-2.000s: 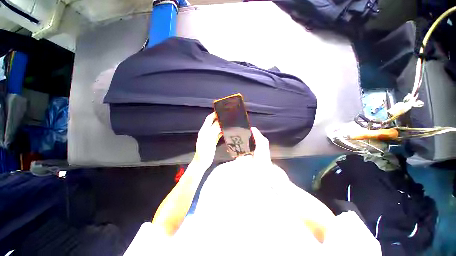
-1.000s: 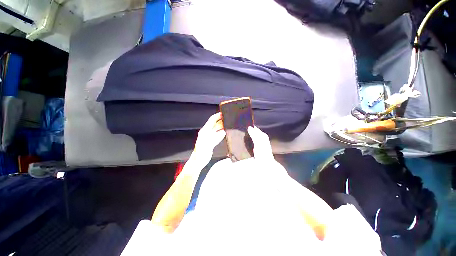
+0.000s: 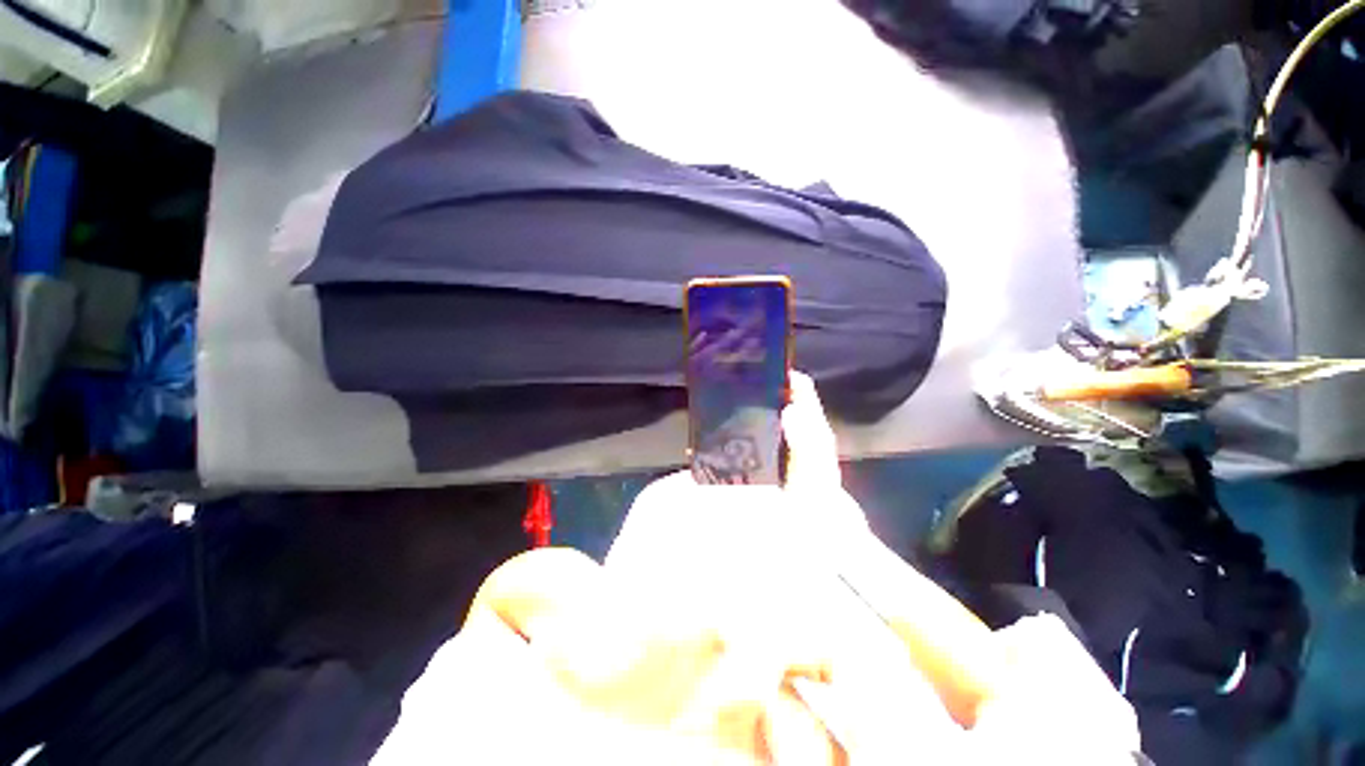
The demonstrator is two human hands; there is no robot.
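Observation:
A smartphone [image 3: 737,374] with an orange-brown edge stands over the garment's front part, its screen showing bluish reflections. My right hand [image 3: 810,434] grips its right side. My left hand [image 3: 786,715] is low against my white clothing, washed out by glare; whether it holds anything cannot be told. The dark navy garment [image 3: 554,240] lies with long folds over the middle of the grey pressing table [image 3: 277,427]. A pale rounded pad [image 3: 300,232] shows at its left end.
The steam iron's orange-brown handle [image 3: 1115,383] is at the table's right end, with a pale hose [image 3: 1251,195] rising from it. A blue support [image 3: 479,57] is at the far edge. Dark garments [image 3: 1123,584] lie below right. A red strip [image 3: 539,513] hangs at the front edge.
My left hand has let go of the phone and moved down to my body. My right hand still holds the phone, which has shifted slightly right and is more upright.

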